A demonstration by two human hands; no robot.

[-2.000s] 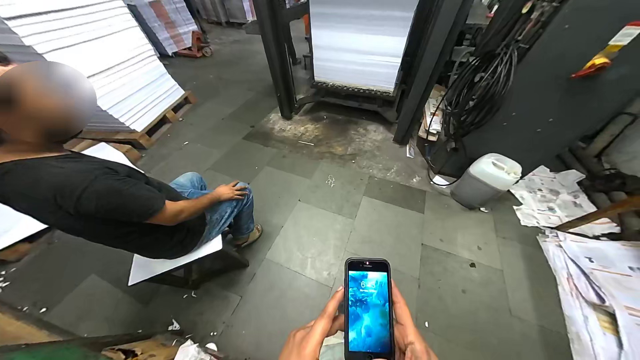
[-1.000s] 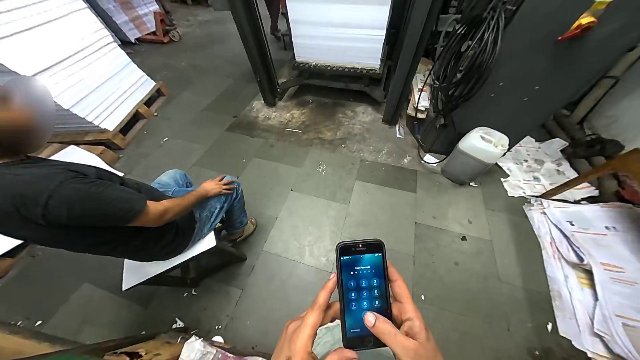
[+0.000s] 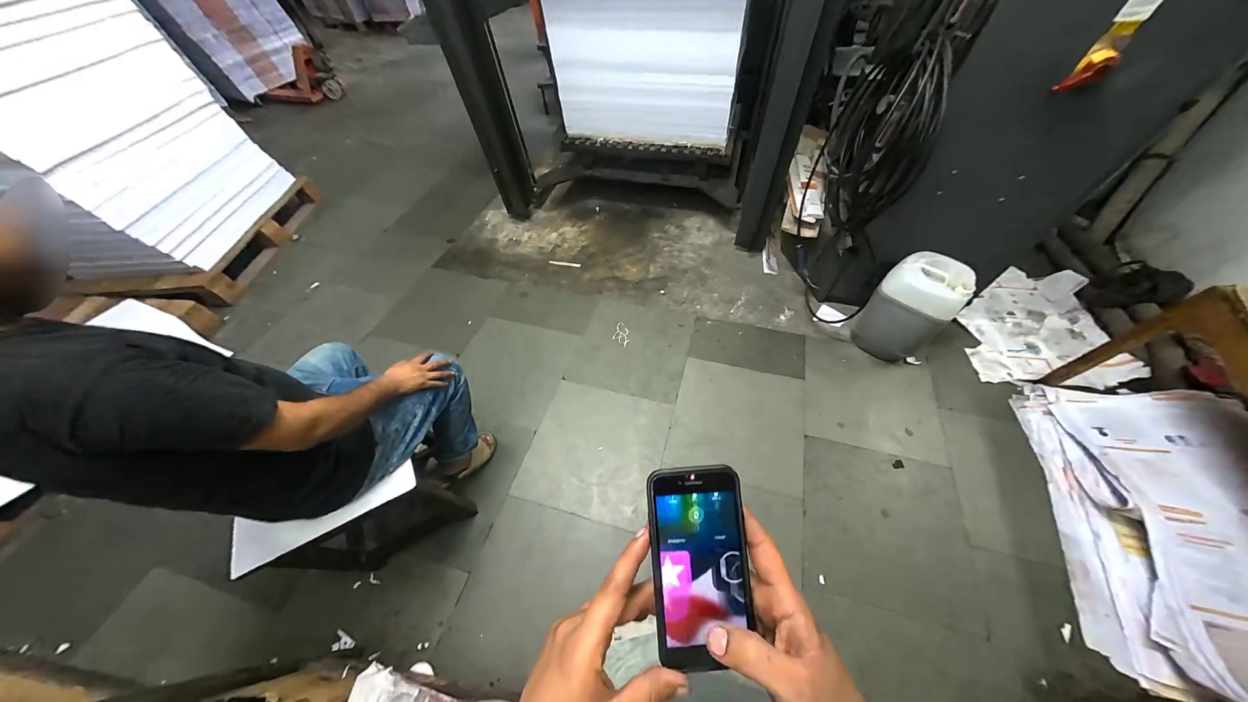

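A black smartphone [image 3: 700,570] is held upright between both hands at the bottom centre, its screen lit with a colourful display. My left hand [image 3: 604,634] grips its left edge, the fingers along the side and the thumb by the lower corner. My right hand [image 3: 785,624] holds the right edge, with its thumb over the lower part of the screen. Beneath the phone, between my hands, a pale item shows in part; what it is I cannot tell.
A person [image 3: 195,419] sits on a low stool at left. Stacked paper [image 3: 127,127] stands on a wooden pallet [image 3: 263,234] behind them. Ahead, a dark metal frame [image 3: 487,107] surrounds a paper stack [image 3: 643,68]. A plastic jerrycan [image 3: 912,307], coiled cables [image 3: 892,127] and printed sheets [image 3: 1170,526] are at right.
The phone's screen has gone from a lock screen, through a keypad, to a colourful display. My right thumb has come over the lower screen. The seated person has hardly moved.
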